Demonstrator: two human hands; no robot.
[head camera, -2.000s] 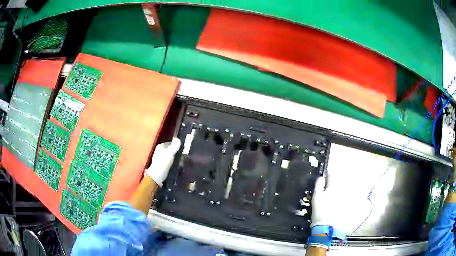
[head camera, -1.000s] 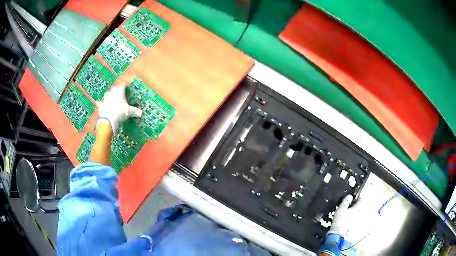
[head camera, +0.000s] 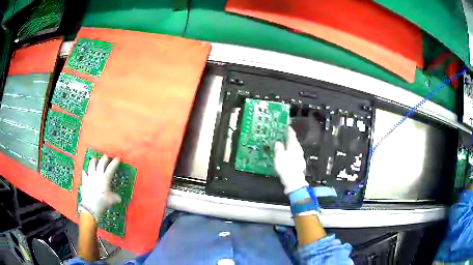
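A green circuit board (head camera: 256, 137) lies over the left pocket of the black carrier fixture (head camera: 306, 94), slightly askew; I cannot tell if it is fully seated. My right hand (head camera: 291, 161), white-gloved with a light-blue wrist strap, holds the board's right edge, fingers partly over it. The middle and right pockets show no board. My left hand (head camera: 99, 186), white-gloved, is spread over green boards (head camera: 120, 207) at the lower part of the red mat (head camera: 142, 98). Its fingers are apart and rest on or just above them, hiding part of them.
Several green boards (head camera: 62, 129) form a column on the mat's left. A dull green block with pale lines (head camera: 21, 116) is at far left. Metal rails (head camera: 233, 208) flank the fixture. Another red sheet (head camera: 337, 36) lies behind. A blue sleeve (head camera: 459, 227) shows at the right edge.
A board has come from the mat onto the fixture's left pocket. My right hand has moved left from the fixture's right edge to this board. My left hand remains over the boards on the mat.
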